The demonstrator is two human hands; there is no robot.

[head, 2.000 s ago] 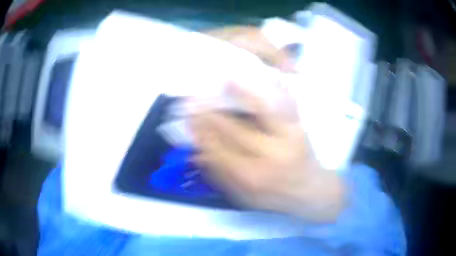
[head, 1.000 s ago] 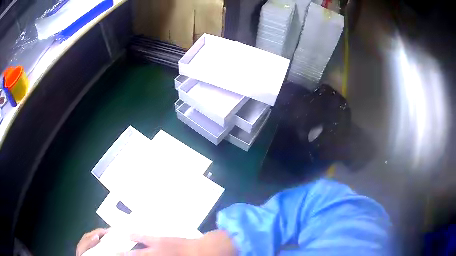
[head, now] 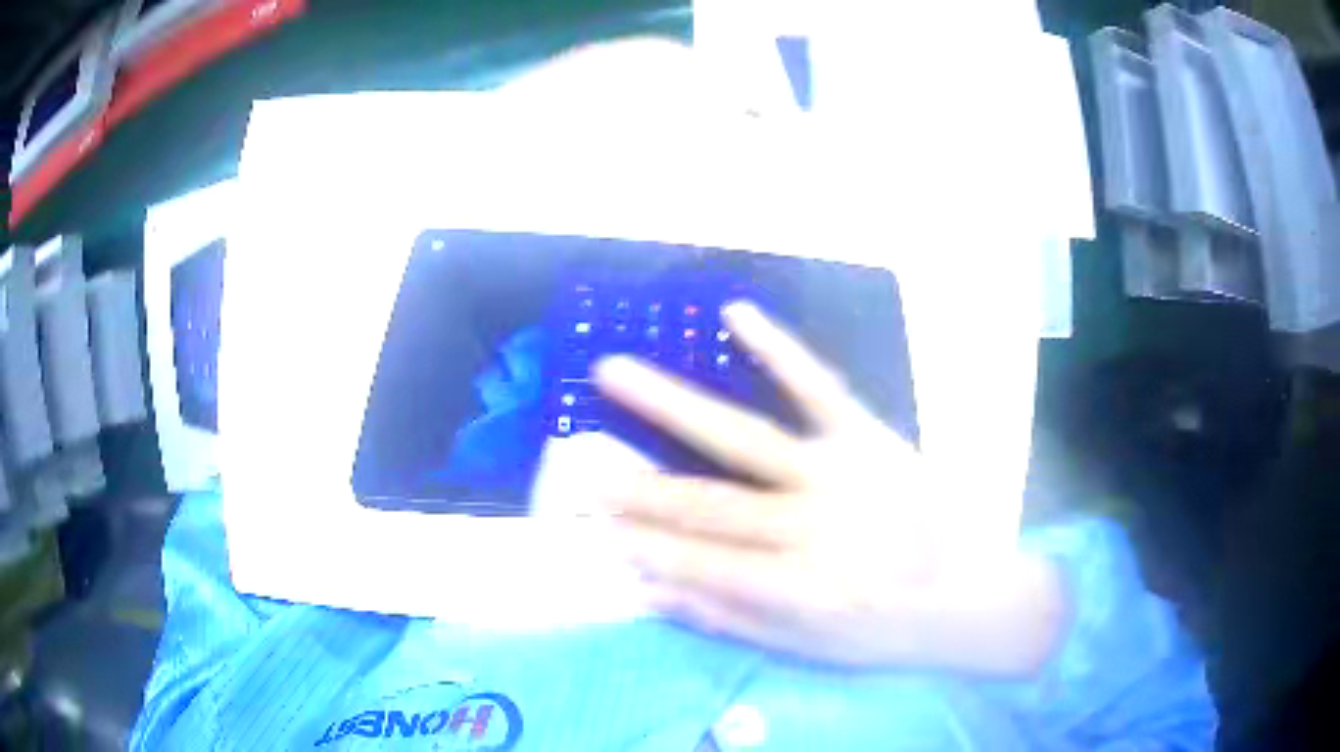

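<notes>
A white tablet box (head: 309, 338) stands face-on close in front of my smock in the head view. Its face shows a printed dark tablet picture (head: 485, 382) with a blue swirl and small icons. My right hand (head: 794, 500) lies over the lower right of the picture, fingers spread and slightly blurred. A small white wipe (head: 588, 473) is under its fingertips, pressed on the box face. My left hand cannot be made out; a washed-out rounded shape shows at the box's top edge.
More white boxes are behind at the top right (head: 911, 88), and one with a tablet picture at the left (head: 184, 331). Open white box halves (head: 1271, 176) stand at the right, others (head: 66, 353) at the left. Red trays (head: 177, 56) lie at the upper left on the green bench (head: 397, 52).
The view has turned from the bench, where both hands were at white boxes at the lower left. Now a printed box is close before my smock, with my right hand and the wipe on it.
</notes>
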